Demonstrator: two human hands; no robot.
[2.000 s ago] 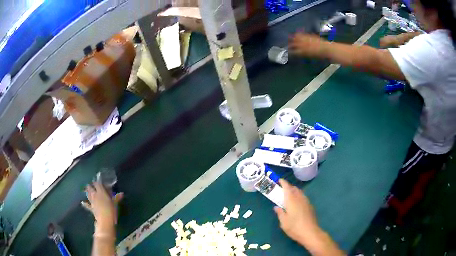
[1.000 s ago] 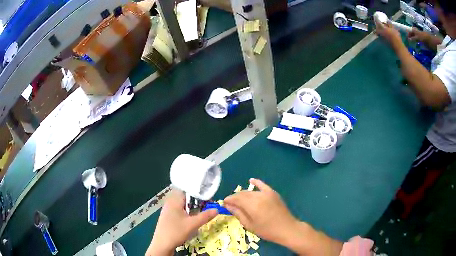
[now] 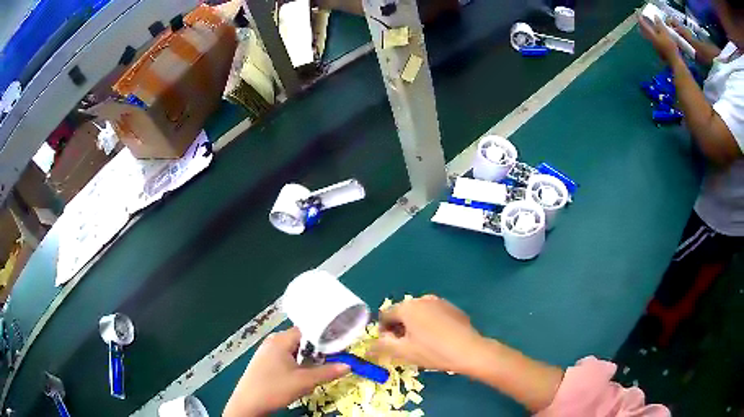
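Observation:
A fan unit (image 3: 326, 311) with a white round head is in my left hand (image 3: 281, 373), gripped at the handle just below the head. Its blue battery (image 3: 359, 367) sticks out to the lower right over a pile of pale yellow pads (image 3: 363, 397). The rest of the handle is hidden by my left hand. My right hand (image 3: 428, 332) is beside the head and above the pile, fingers bent together, apart from the battery. Whether a pad is between its fingertips cannot be seen.
Several white-and-blue fan units (image 3: 523, 230) lie on the green bench right of the metal post (image 3: 416, 122). Other units (image 3: 291, 208) lie spaced along the dark green belt. Another person (image 3: 726, 175) works at the upper right. A cardboard box (image 3: 167, 106) stands beyond the belt.
My right hand has left the battery, which now shows more fully. Two seconds ago my hands were apart, the right on a unit by the bench group. Belt units have shifted toward the lower left.

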